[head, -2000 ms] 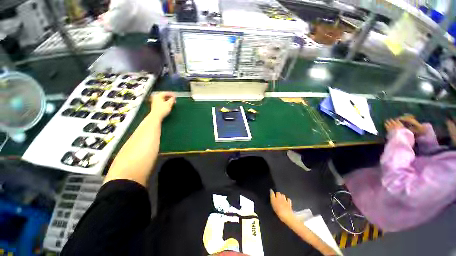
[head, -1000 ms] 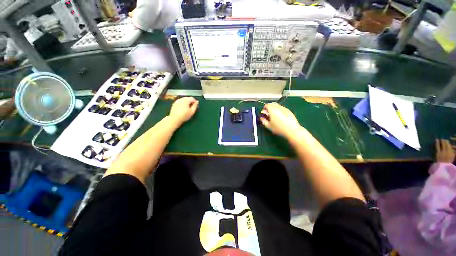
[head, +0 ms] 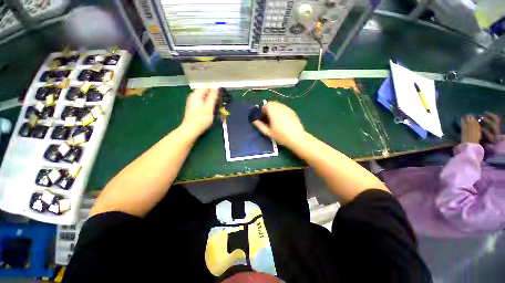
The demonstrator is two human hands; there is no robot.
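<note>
My left hand is shut on a black unit with a yellow piece, at the upper left corner of the white-bordered dark-blue pad. My right hand holds a small dark part between its fingertips over the pad's upper right. The fingers partly hide both parts. A thin brownish cable curves from the tester's right-hand port to the area by my right fingertips; whether it joins the dark part I cannot tell.
The grey tester stands behind the pad on a pale stand. A white tray with black units in two columns lies at left. At right are a blue clipboard, white paper and a yellow pen. A person in pink sleeves sits at far right.
My left hand has moved right to the pad and taken hold of the black unit. My right hand has moved from beside the pad to over its upper right. The head view is closer and has shifted.
</note>
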